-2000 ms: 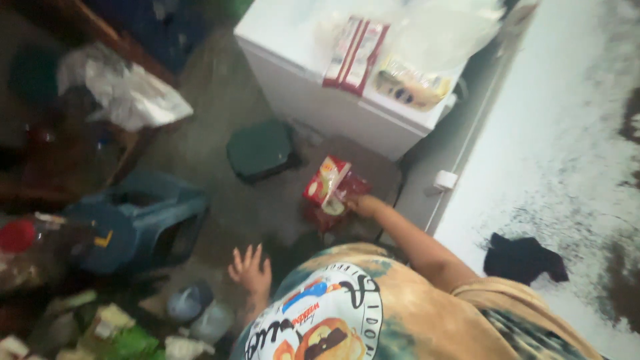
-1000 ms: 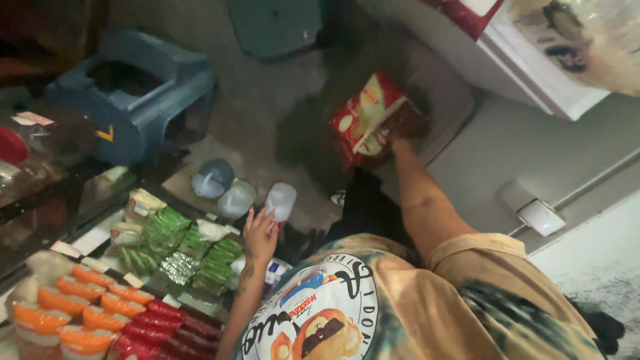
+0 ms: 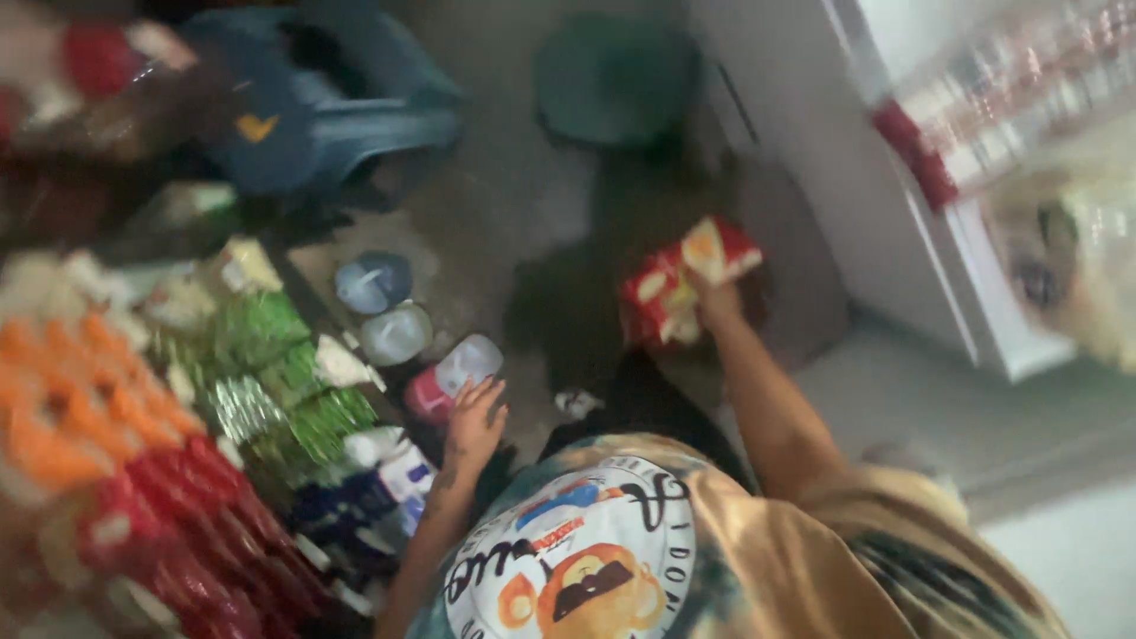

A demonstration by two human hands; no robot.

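My right hand grips a red and yellow plastic packet out in front of me, above the floor; the packet's lower part is blurred. Lower left, my left hand has its fingers spread over a pale translucent container with a pink one right beside it. Whether the fingers touch the pale container cannot be told. A white rounded container and a blue one stand farther left of that hand.
Rows of green packets, orange packets and red packets fill the left side. A blue plastic stool and a dark green stool stand ahead. A white chest bearing packages is at right.
The view has swung left and down since the oldest frame. My left hand was away from the containers then and is now at them. The red packet stays in my right hand.
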